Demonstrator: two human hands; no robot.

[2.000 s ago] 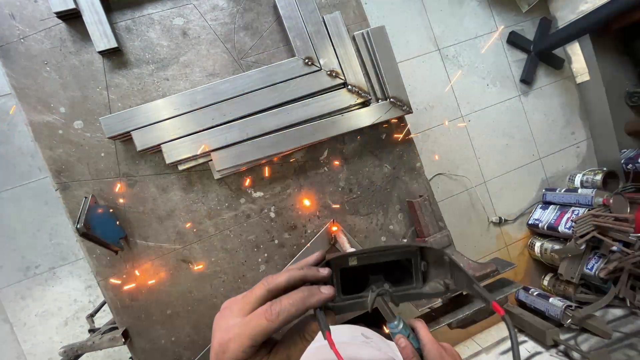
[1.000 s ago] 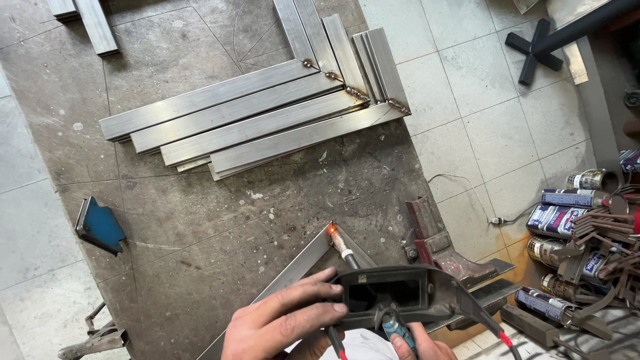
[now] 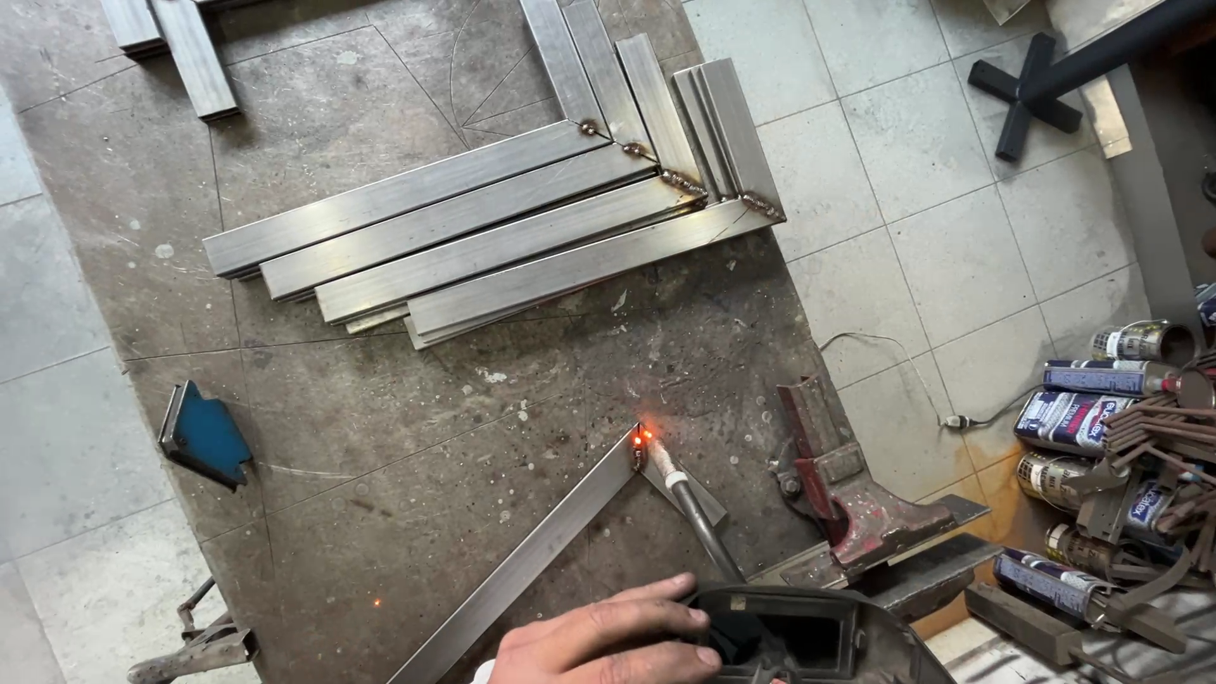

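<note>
At the bottom, my left hand (image 3: 617,638) rests its fingers on the left edge of a black welding mask (image 3: 807,636). My right hand is not visible. A MIG welding torch (image 3: 701,522) extends from behind the mask, its nozzle at the glowing corner of a mitred metal joint. One long flat-faced steel piece (image 3: 532,551) runs down left from that corner; a shorter one (image 3: 698,489) runs down right, partly behind the torch. Farther up the table, several L-shaped steel tube frames (image 3: 408,204) lie nested, with weld beads at their corners.
A red bench vise (image 3: 874,513) sits at the table's right edge. A blue magnetic welding square (image 3: 204,437) stands at left. More steel tubes (image 3: 195,62) lie at top left. Paint cans (image 3: 1064,423) and scrap rods (image 3: 1159,427) are stacked at right, near a black cross-shaped stand base (image 3: 1024,98).
The sparks seen two seconds ago have mostly died away; the joint still glows. The mask and my left hand have moved lower in view, and my right hand has gone out of sight.
</note>
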